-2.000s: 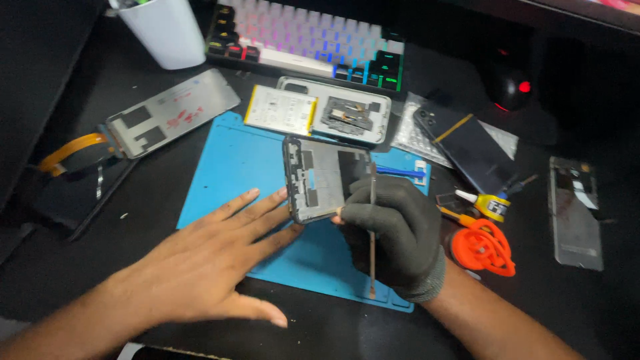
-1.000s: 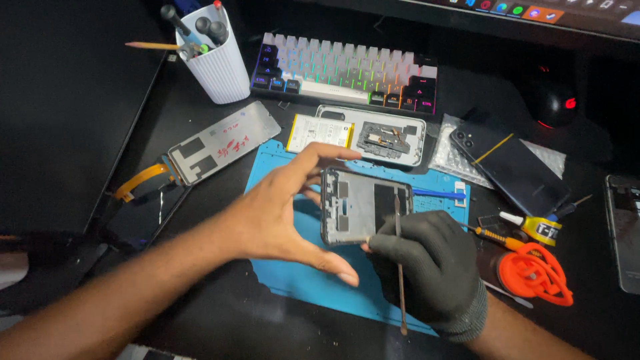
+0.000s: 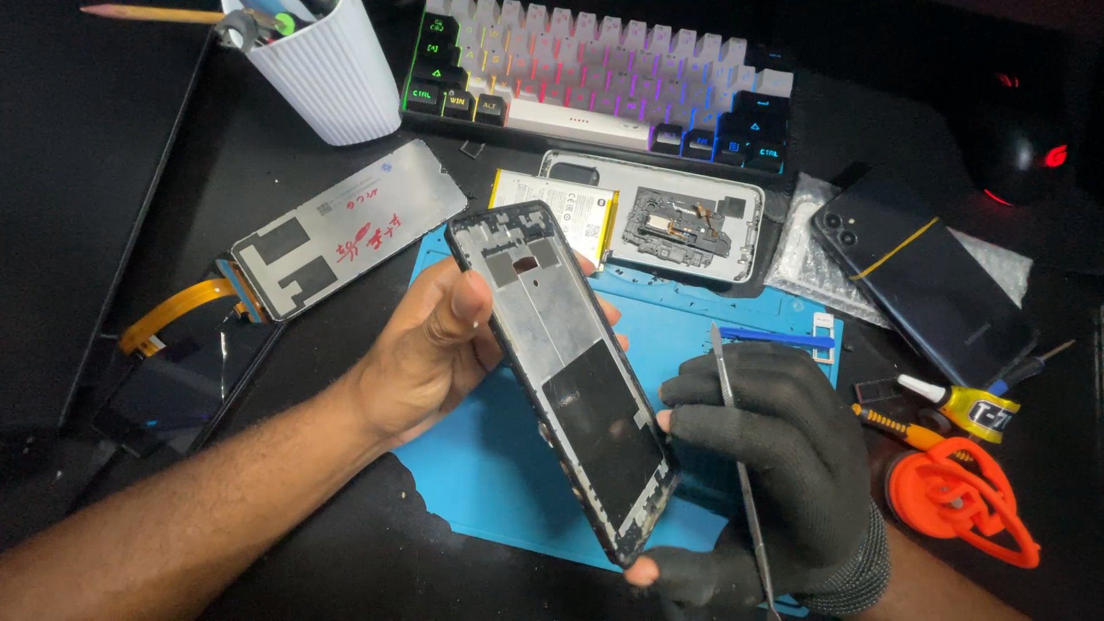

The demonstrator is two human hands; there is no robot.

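Observation:
My bare left hand grips a smartphone mid-frame near its upper left side, thumb on the edge and fingers behind. The frame is tilted above a blue silicone repair mat. Adhesive residue shows along its rim, and a black sheet covers its lower part. My right hand, in a dark fingerless-tip glove, holds a thin metal spudger across the palm, with fingertips at the frame's lower right edge and bottom corner. Behind the frame lie a phone battery and a back cover holding small parts.
A display panel with orange flex cable lies left, below a white pen cup. A lit keyboard spans the back. At right are a dark phone, bubble wrap, a glue bottle, an orange suction cup and a blue pry tool.
My left hand, apart from the frame one second ago, has taken hold of it. The frame is now lifted and tilted. The spudger stays in my right hand.

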